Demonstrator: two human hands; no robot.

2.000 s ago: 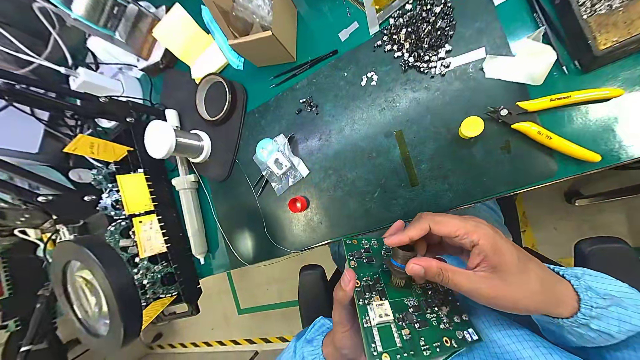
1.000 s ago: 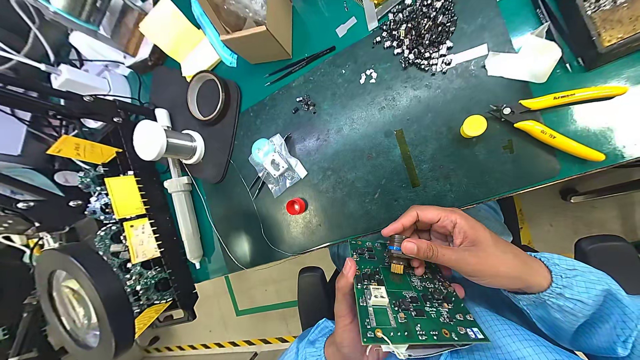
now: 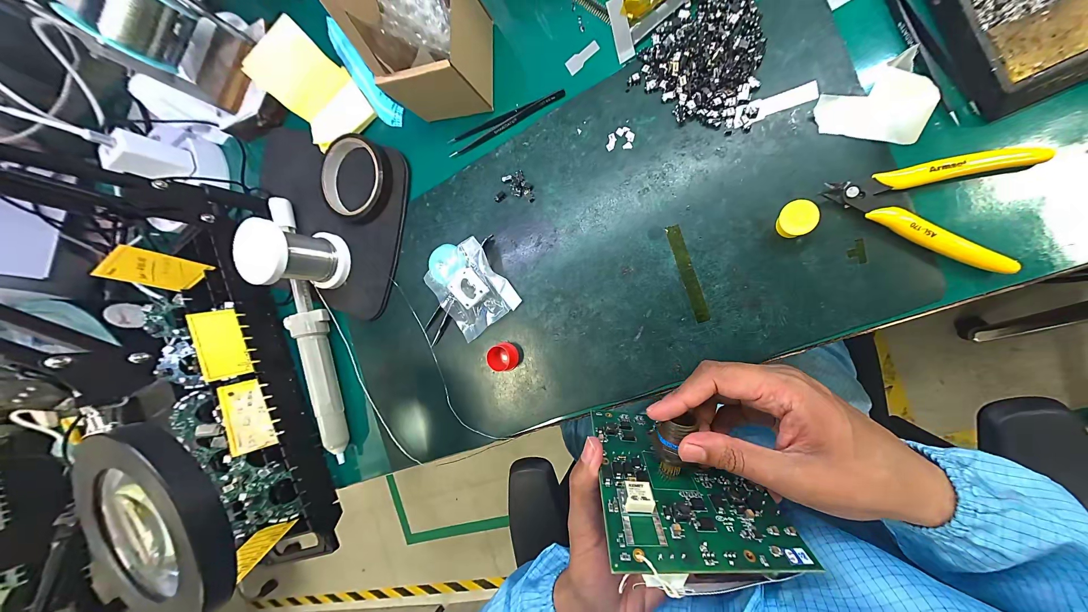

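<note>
In my left hand, at the bottom centre, is a green printed circuit board held by its left edge, clear of the bench. The thumb of my right hand and its fingers grip a round metal connector with a blue ring. Gold pins show at the connector's lower end, against the board's upper part; whether they sit in its holes I cannot tell. A white block-shaped component is on the board, and white wires hang at its bottom edge.
On the green mat lie a red cap, a bagged part, a yellow cap and yellow-handled cutters. Behind are tweezers and a pile of small black parts. A magnifier and a board rack stand left.
The connector stood more upright with its gold pins in plain view one second ago; now it is tilted and my right fingers cover more of it. My left hand keeps hold of the board.
</note>
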